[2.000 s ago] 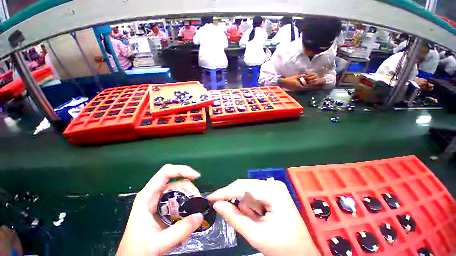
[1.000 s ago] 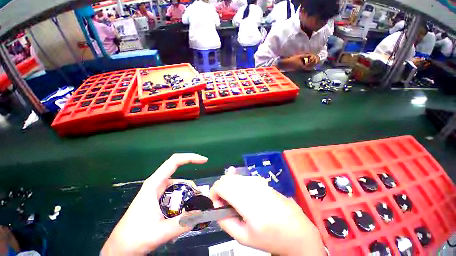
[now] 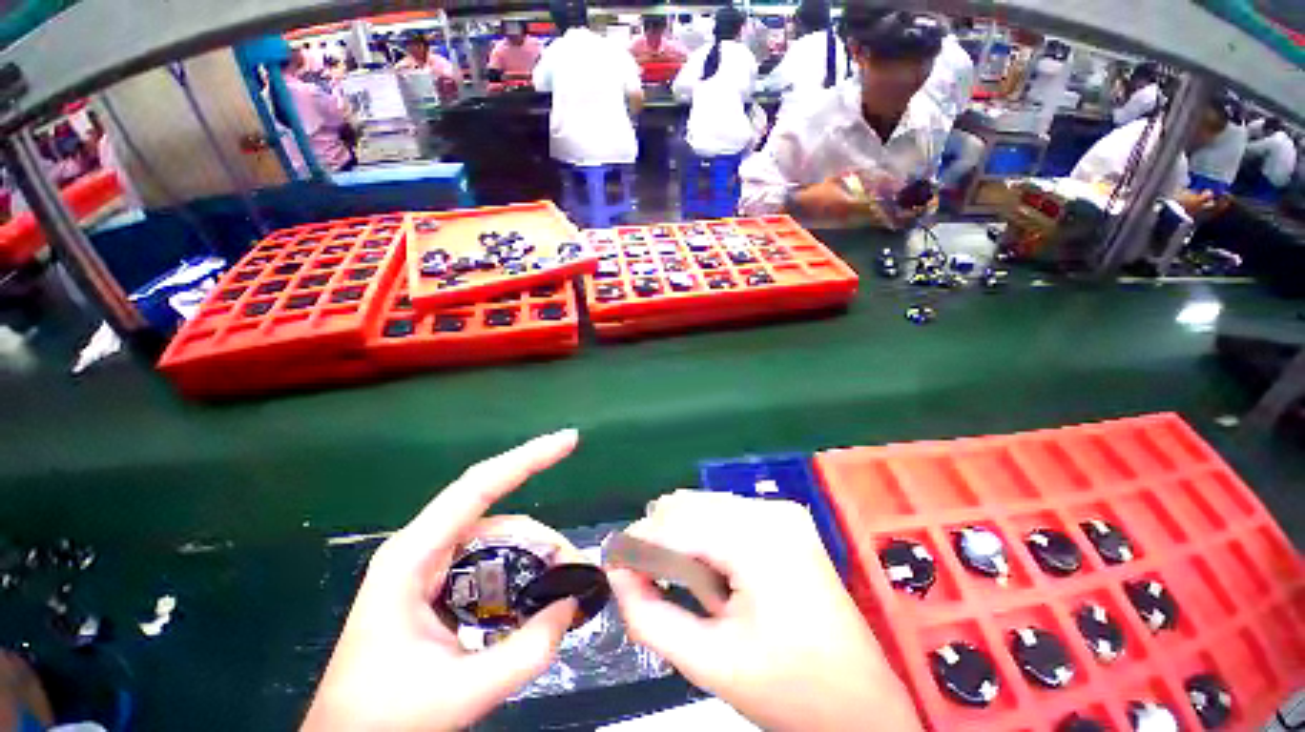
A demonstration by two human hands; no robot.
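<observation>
My left hand (image 3: 451,608) holds an open round watch case assembly (image 3: 490,589) with a silvery rim and a circuit with pale labels inside. A thin black disc, perhaps a back cover (image 3: 567,586), is held beside the case, under my left thumb. My right hand (image 3: 744,608) is close on the right and grips slim brown-grey tweezers (image 3: 667,566), whose near end lies by the disc. Whether the right fingertips also touch the disc is hard to tell.
A red compartment tray (image 3: 1002,479) with black round units stands at right. A blue bin (image 3: 773,479) touches its left edge. Stacked red trays (image 3: 272,350) stand across the green bench (image 3: 644,393). A clear plastic bag (image 3: 594,658) lies below my hands. A person sits opposite.
The tweezers have turned from lying across the left thumb to pointing up and left, near the disc. My right hand, over the blue bin's edge a second ago, is lower, and the view has tilted slightly.
</observation>
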